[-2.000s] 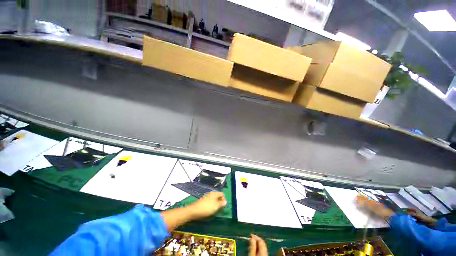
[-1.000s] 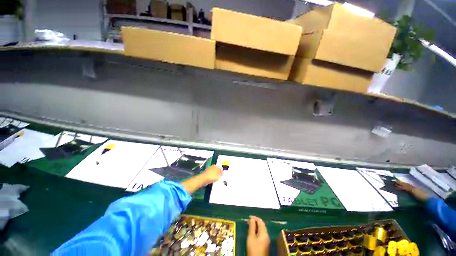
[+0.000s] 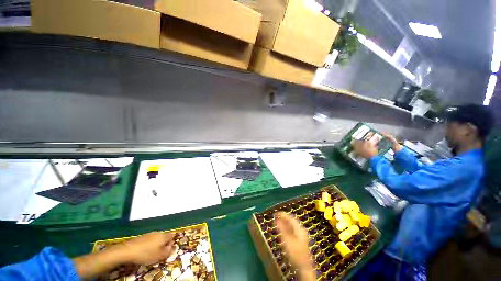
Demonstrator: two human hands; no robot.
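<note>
My left hand (image 3: 156, 247) reaches from the left into the yellow-rimmed tray (image 3: 207, 241). Its fingertips are down among the loose brown, gold and white pieces (image 3: 184, 263); whether they grip one is hidden. My right hand (image 3: 293, 233) is over the left part of the divided carton (image 3: 262, 241), with its fingers pointing away from me. It is slightly blurred and I cannot tell if it holds anything. Yellow-topped pieces (image 3: 343, 217) are heaped on the carton's right side. A yellow-topped piece (image 3: 152, 170) and a small dark piece lie on a white panel (image 3: 178, 192).
Tablet PC boxes (image 3: 93, 192) with white panels lie in a row along the green surface (image 3: 233, 219). A person in blue (image 3: 434, 181) at the right holds a green-and-white box (image 3: 365, 144). Brown cartons (image 3: 209, 33) stand on the shelf above a grey partition.
The view has turned right. My left hand has moved from over the boxes down into the tray. My right hand has moved from between tray and carton to over the carton.
</note>
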